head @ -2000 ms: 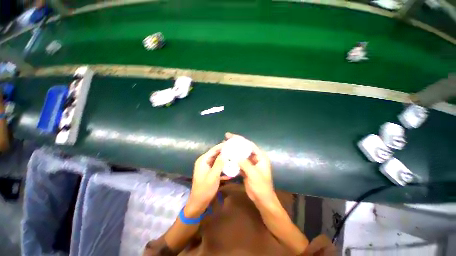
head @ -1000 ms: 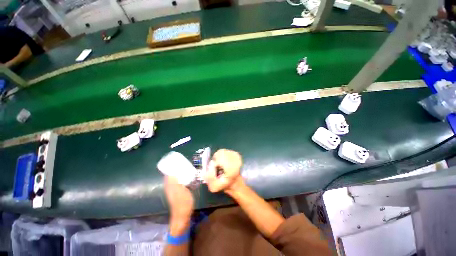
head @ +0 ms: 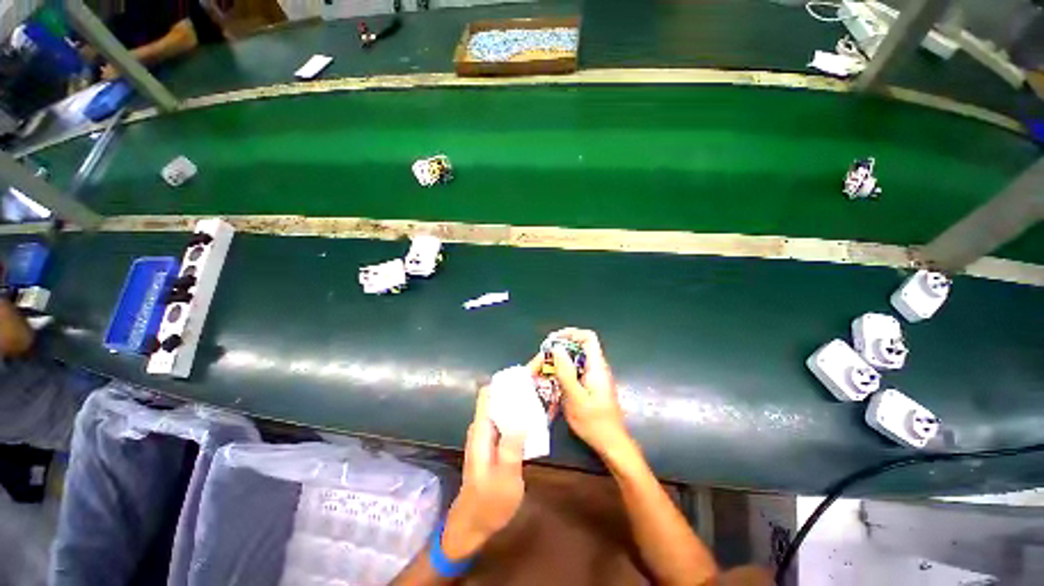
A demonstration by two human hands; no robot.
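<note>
My left hand (head: 490, 492), with a blue wristband, holds a smooth white housing shell (head: 519, 412) over the bench's near edge. My right hand (head: 591, 398) holds an inner assembly (head: 563, 353) with dark, green and yellowish bits, close to the shell's upper right. Reddish bits show between the shell and my right hand; whether the parts are joined is hard to tell. A small white strip (head: 487, 300) lies on the bench beyond my hands. Two white inner assemblies (head: 385, 276) lie together to its left. Several plug-end housings with pins (head: 844, 371) are grouped at bench right.
A green belt (head: 641, 149) carries several small white pieces beyond a pale rail. A long white socket strip (head: 192, 300) and blue tray (head: 142, 303) lie at left. Lined bins (head: 321, 458) stand near left. A black cable (head: 847, 478) curves at right. Another person's arm (head: 160, 44) shows far left.
The view has swung, shifting the bench items right. The white unit held between both hands earlier is now a shell in my left hand and an inner assembly in my right.
</note>
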